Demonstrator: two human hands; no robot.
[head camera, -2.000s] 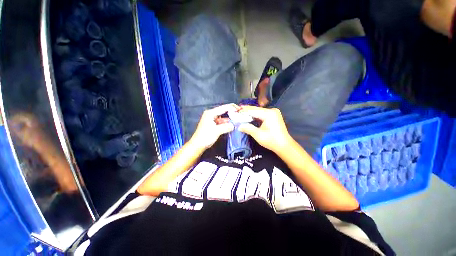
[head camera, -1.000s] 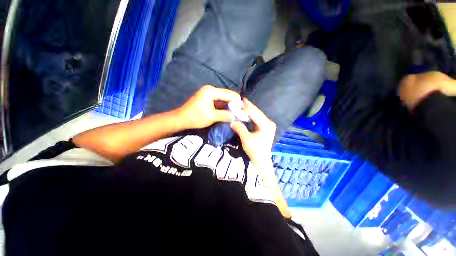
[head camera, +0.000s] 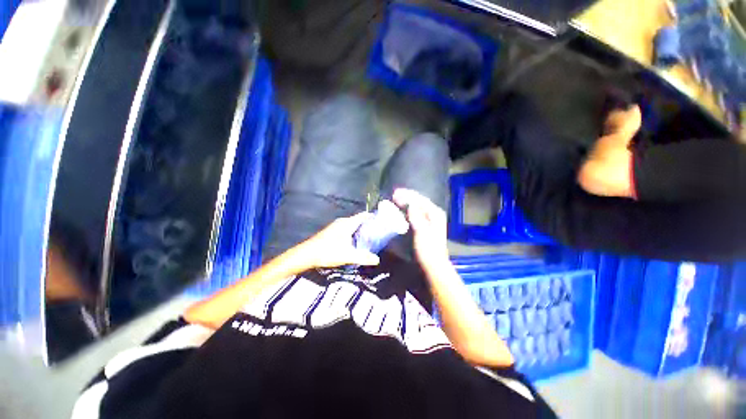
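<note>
A pale blue tube-shaped part (head camera: 378, 229) is held above my lap, tilted with its upper end to the right. My left hand (head camera: 342, 243) grips its lower left side. My right hand (head camera: 421, 219) has its fingers at the upper right end of the part. The fingertips look whitish and blurred, so the part's end under them is not clear.
A black parts bin (head camera: 182, 164) with loose parts stands at left. A blue crate (head camera: 590, 319) with rows of parts is at right. A co-worker's forearm (head camera: 609, 168), a blue stool (head camera: 511, 209) and a blue floor crate (head camera: 433, 57) lie beyond. A workbench edge (head camera: 609, 20) is at top right.
The view has swung, bringing the floor crate and bench into sight. The part has turned from hanging downward to a slant, and my right hand has moved to its upper end.
</note>
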